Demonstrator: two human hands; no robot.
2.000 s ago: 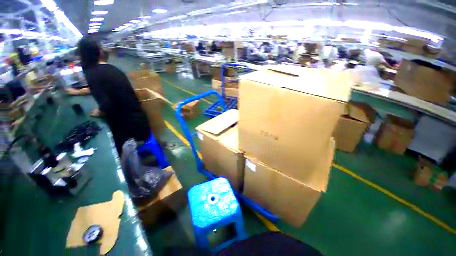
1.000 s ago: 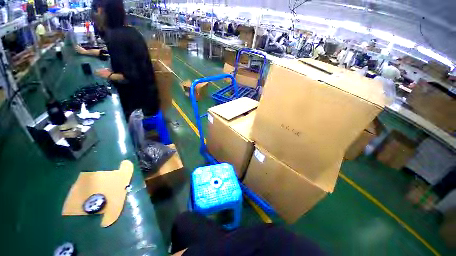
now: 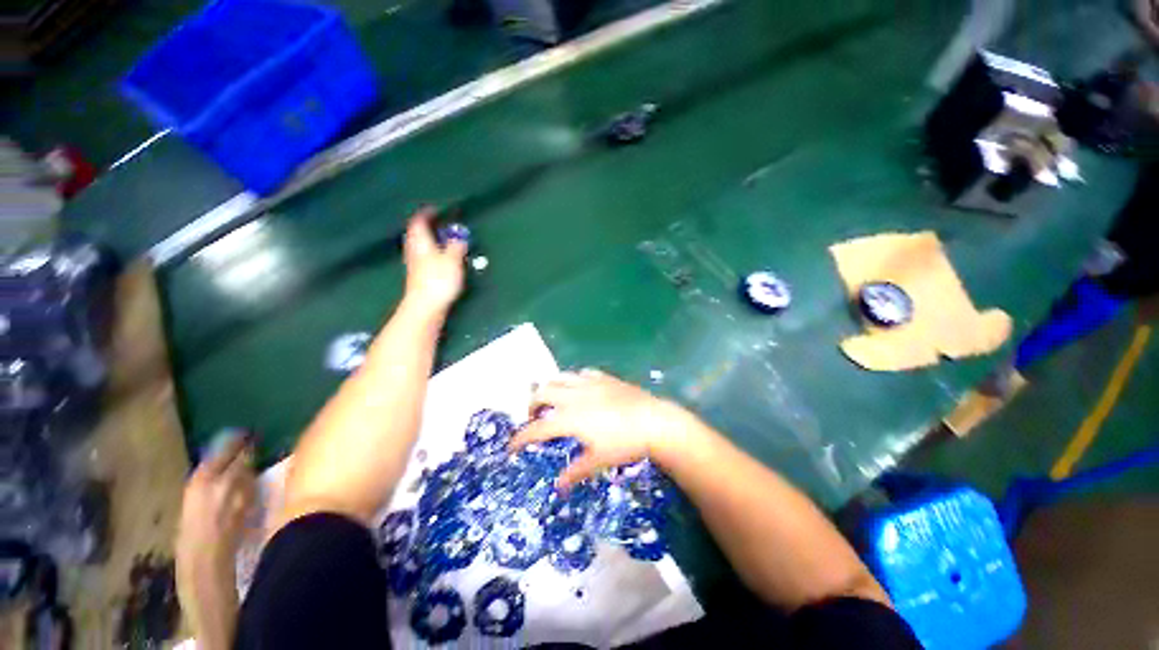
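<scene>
My left hand (image 3: 432, 269) is stretched out over the green bench, its fingers closed around a small dark round unit (image 3: 454, 234); the grip is blurred. A tiny white disc (image 3: 479, 263) lies beside it. My right hand (image 3: 604, 422) is over the pile of blue-black round circuit boards (image 3: 477, 508), fingers spread and bent, with nothing seen held. The boards lie on a white sheet (image 3: 508, 356). Other round units lie on the bench: a pale blurred one (image 3: 347, 352) left of my left forearm, one (image 3: 766, 291) at right and a dark one (image 3: 630, 123) farther back.
A tan cardboard piece (image 3: 934, 273) holds a round unit (image 3: 885, 304). Behind it stands a black and silver fixture (image 3: 998, 140). A blue bin (image 3: 261, 89) is beyond the pale rail. Another person's hand (image 3: 219, 495) and dark bagged parts (image 3: 51, 381) are at left. A blue stool (image 3: 947, 571) is lower right.
The view has swung left and down from the aisle to the bench. Both my hands and the board pile have come into view; the cardboard piece now sits farther right.
</scene>
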